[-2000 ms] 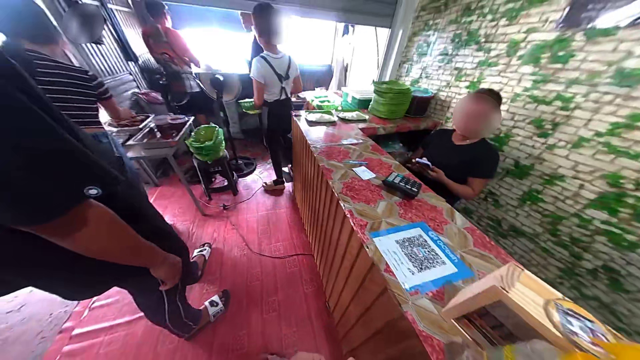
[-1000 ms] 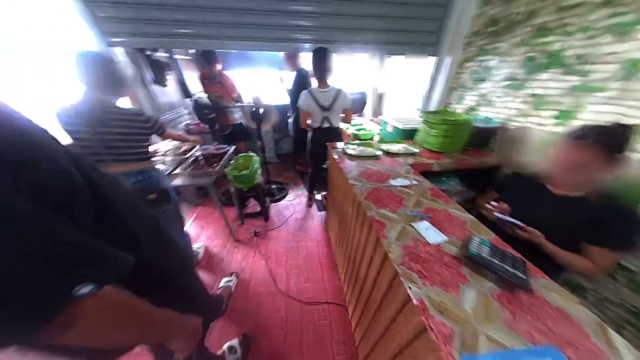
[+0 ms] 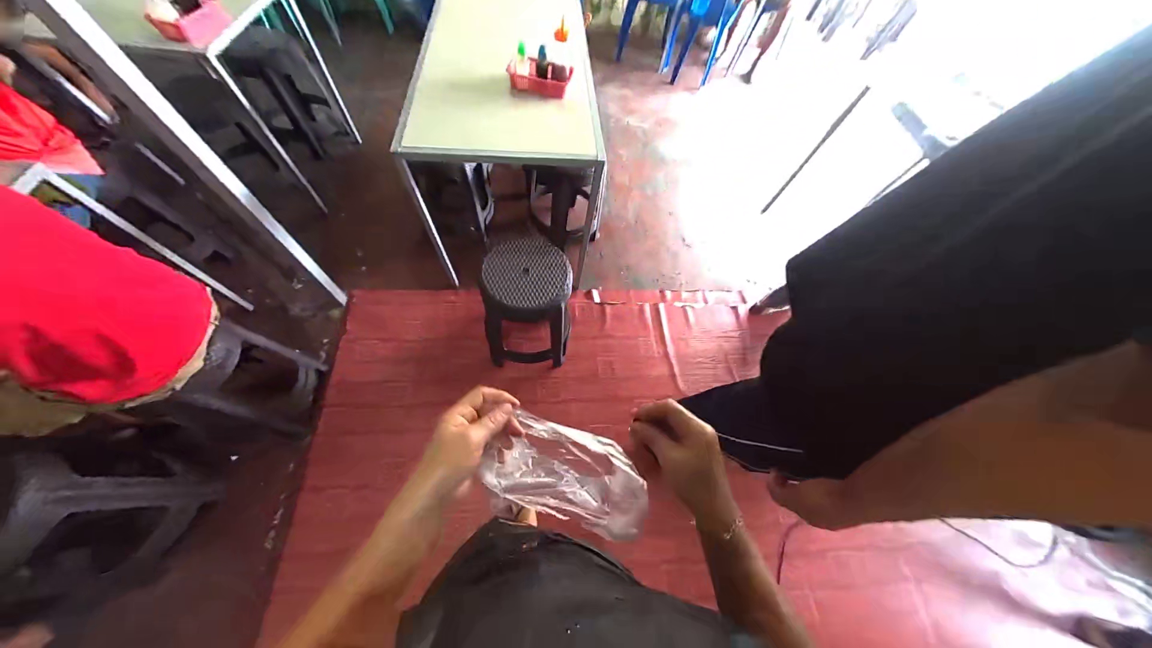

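Note:
A clear plastic bag [image 3: 571,477] hangs stretched between my two hands, above the red floor covering [image 3: 405,360]. My left hand [image 3: 472,432] pinches its left upper edge between thumb and fingers. On the other side my right hand [image 3: 675,445], with a thin bracelet at the wrist, has its fingers curled at the bag's right edge; whether they grip the plastic is hard to tell. Dark clothing over my lap [image 3: 558,594] lies below the bag.
Ahead stands a black plastic stool [image 3: 526,279] before a long table [image 3: 504,117] with a red basket [image 3: 540,79] of bottles. A person in black [image 3: 972,270] stands close at right. Someone in red [image 3: 90,306] is at left, near a metal post [image 3: 198,153].
The view has swung away from the counter to the tables. My hands and the clear bag are now in sight; neither earlier frame plainly shows them.

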